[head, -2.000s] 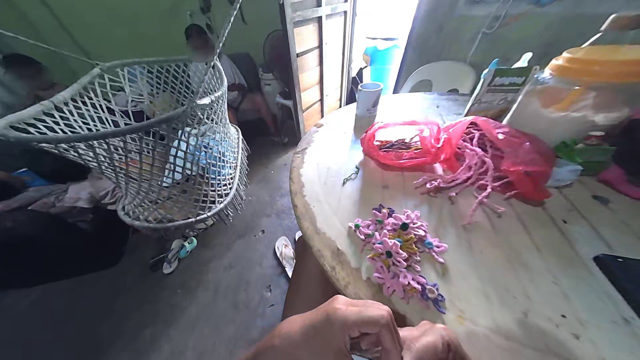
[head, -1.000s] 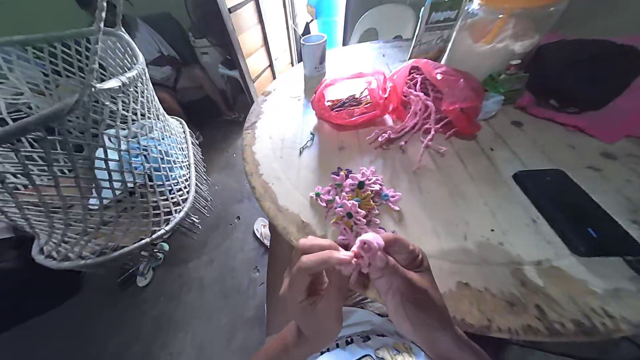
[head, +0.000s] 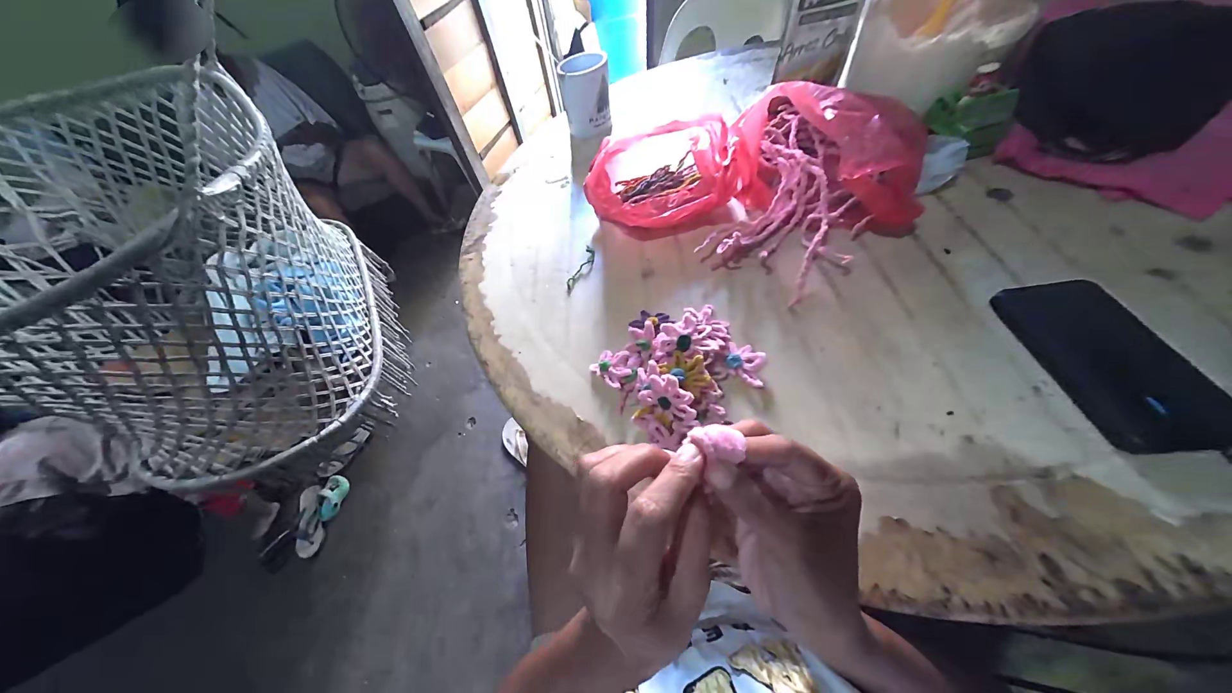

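My left hand (head: 640, 539) and my right hand (head: 794, 520) meet at the near edge of the table, pinching a small pink yarn piece (head: 719, 443) between their fingertips. Just beyond them lies a pile of yarn flowers (head: 679, 371), mostly pink, some yellow or dark purple, with green and blue centres. Farther back, a red plastic bag (head: 881, 135) spills pink yarn strands (head: 799, 192). To its left, another red plastic bag (head: 616, 197) holds thin multicoloured strands (head: 659, 183). A short dark green strand (head: 580, 269) lies near the table's left side.
A mug (head: 585, 94) stands at the back of the round table (head: 924, 375). A black phone (head: 1116, 366) lies at right, a dark cloth item (head: 1126, 77) behind it, beside a clear container (head: 905, 58). At left hangs a net cradle (head: 279, 318); a person (head: 308, 125) is behind it.
Both hands have stayed together at the fingertips since a second ago, with the pink piece between them. Earlier still, the hands were at the bottom edge of the view. The view has shifted.
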